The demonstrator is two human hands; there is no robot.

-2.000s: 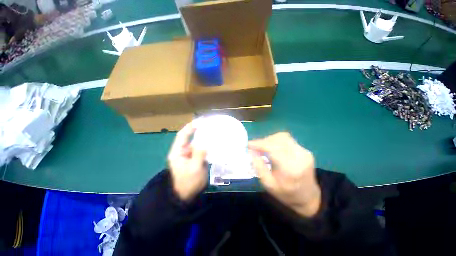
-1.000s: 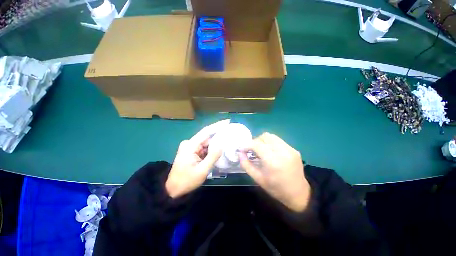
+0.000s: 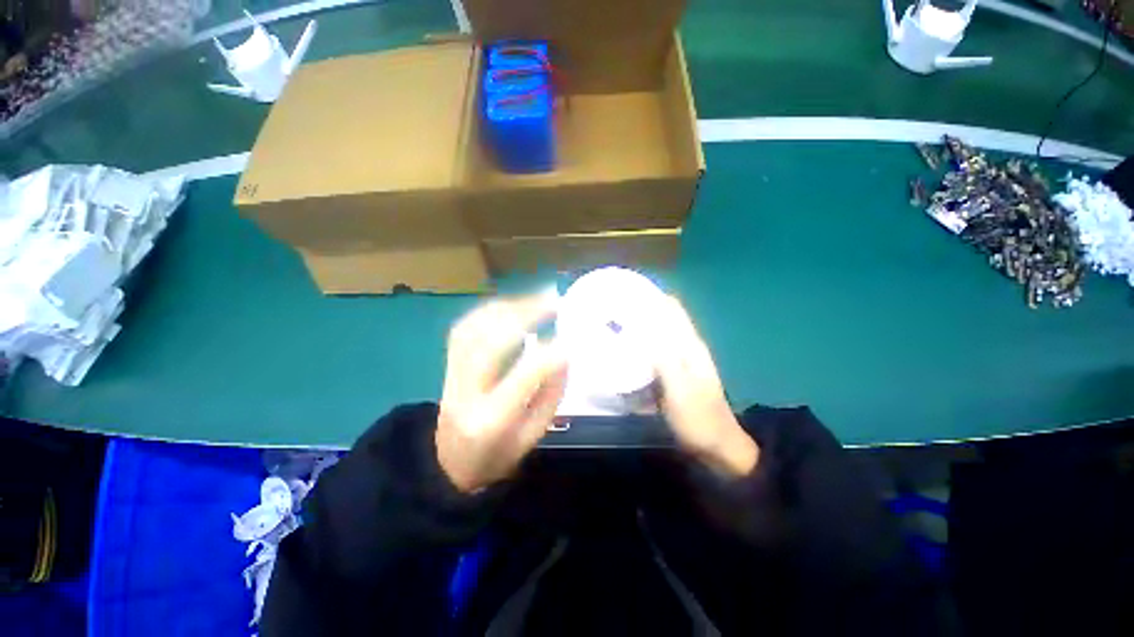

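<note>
A round white housing (image 3: 612,334), mostly glared out, is held over the bench's near edge. It shows a small dark mark near its middle. My right hand (image 3: 699,392) grips its right side. My left hand (image 3: 500,388) is at its left side with thumb and fingers bent; glare hides whether the fingertips touch the housing or hold something small. Below the housing, a pale flat part with a dark rectangular edge shows low between the hands; I cannot tell what it is.
An open carton (image 3: 597,205) holds several blue battery packs (image 3: 520,110). A closed carton (image 3: 361,137) stands left of it. White plastic bags (image 3: 81,268) lie left; metal parts (image 3: 1010,218) and white parts (image 3: 1101,224) right. White units (image 3: 259,65) are on the belt. A blue bin (image 3: 168,541) holds white covers (image 3: 267,510).
The housing has moved slightly right and its round face with the dark mark now shows. My right hand has shifted from its front to its right side. My left hand's fingers have spread somewhat.
</note>
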